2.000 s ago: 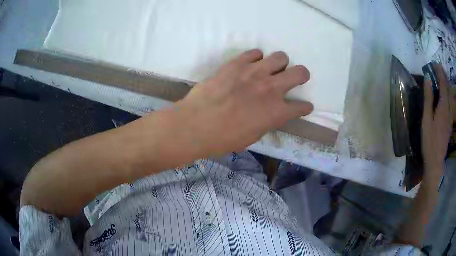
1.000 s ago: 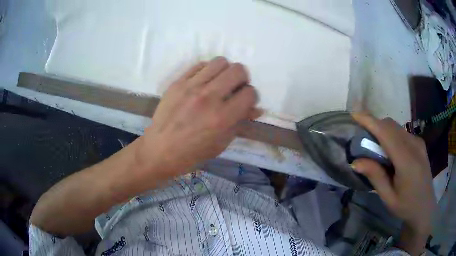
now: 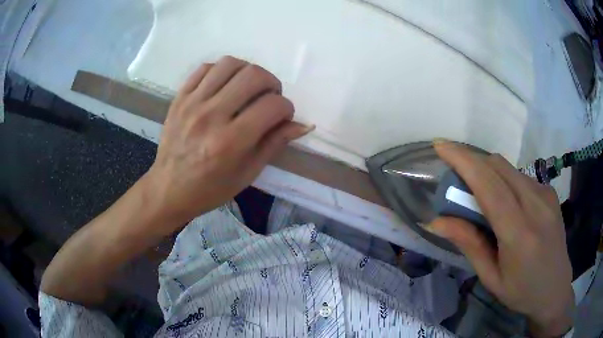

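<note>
A cream garment panel (image 3: 397, 86) covers much of the table, with a curved notch at its left side. A long grey-brown strip template (image 3: 119, 94) lies along its near edge. My left hand (image 3: 221, 125) rests over the strip and the fabric edge, its fingers curled and thumb pointing right; whether it pinches the cloth is hidden. My right hand (image 3: 509, 231) grips the handle of the steam iron (image 3: 413, 173). The iron's pointed tip faces left and lies over the strip and the panel's near edge.
The white table's front edge (image 3: 301, 191) runs just below the strip. A dark oval object (image 3: 580, 65) lies at the upper right. A dark and greenish hose (image 3: 582, 156) runs behind the iron. A dark speckled floor (image 3: 73, 158) shows at the left.
My right hand has taken the iron from the table's right end and brought it left onto the strip. My left hand has moved left along the strip. The view has shifted.
</note>
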